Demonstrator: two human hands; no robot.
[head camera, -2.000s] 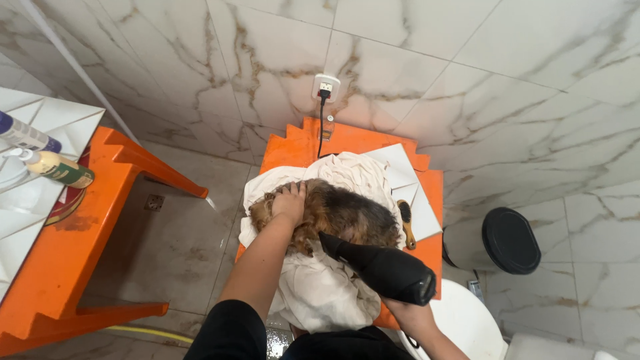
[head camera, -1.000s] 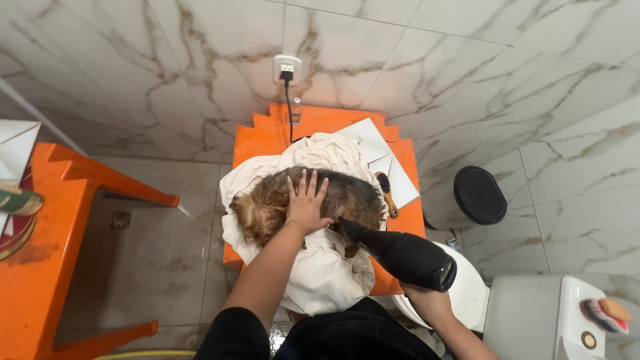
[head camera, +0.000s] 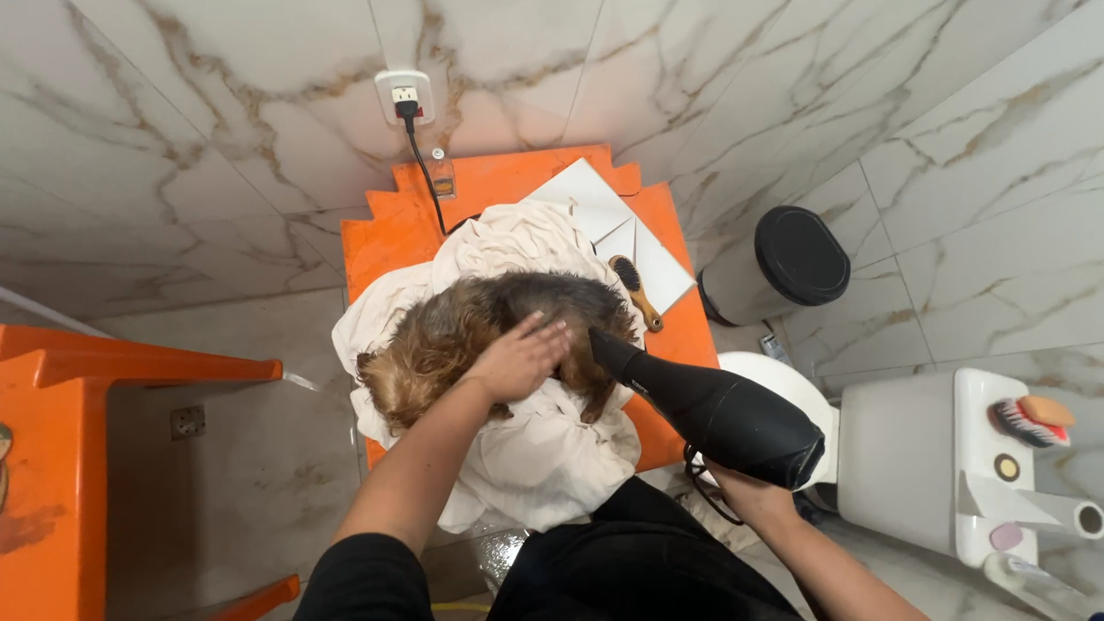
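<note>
A small brown and dark-haired dog (head camera: 448, 319) lies on a bunched cream cloth (head camera: 552, 466), which covers much of an orange plastic table (head camera: 366, 246). My left hand (head camera: 522, 358) rests on the dog's side, its fingers stretched over the fur. In my right hand (head camera: 750, 492) is a black hair dryer (head camera: 716, 410), its nozzle pointing at the fur just right of my left fingers. The dryer's handle is mostly hidden under its barrel. A wooden-handled brush (head camera: 636, 291) lies right of the dog, against a white panel (head camera: 647, 259).
A black plug (head camera: 406, 109) sits in the wall outlet, its cord running down behind the cloth. A small glass bottle (head camera: 443, 177) stands at the table's back. Right are a lidded bin (head camera: 802, 256) and a toilet (head camera: 897, 457) with a brush (head camera: 1026, 423) on its tank. Another orange table (head camera: 52, 483) is left.
My left hand has moved from the dog's head end along its body toward the dryer nozzle. The dryer stays in my right hand. The view has shifted, showing more of the toilet tank.
</note>
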